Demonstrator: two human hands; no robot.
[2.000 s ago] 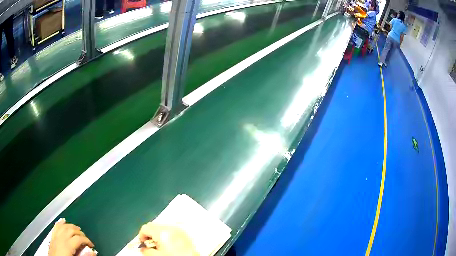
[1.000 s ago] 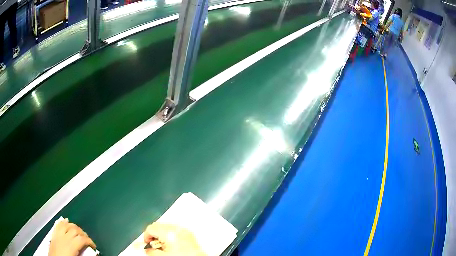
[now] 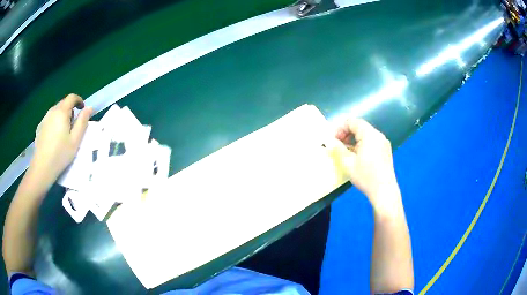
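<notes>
A long pale cream sheet or stack of sheets (image 3: pixel 231 196) lies slantwise on the glossy green bench in front of me. A loose heap of white printed cards with dark cut-outs (image 3: pixel 118 164) lies at its left end, some cards tilted over others. My left hand (image 3: pixel 60 135) is at the heap's upper left edge, fingers bent; its thumb touches or hovers by a card, and whether it grips one is unclear. My right hand (image 3: pixel 364 155) is at the sheet's right end, fingertips pinched together near its edge; what they hold is partly hidden.
A pale rail (image 3: pixel 190 52) runs beyond the bench top, with the dark green conveyor (image 3: pixel 115 34) behind it. A metal post foot (image 3: pixel 306 7) stands at the top. The blue floor with a yellow line is on the right. People show small at the upper right.
The view has tilted down, bringing the whole cream sheet, the card heap and both forearms into the picture. My hands are now wider apart, one at each end.
</notes>
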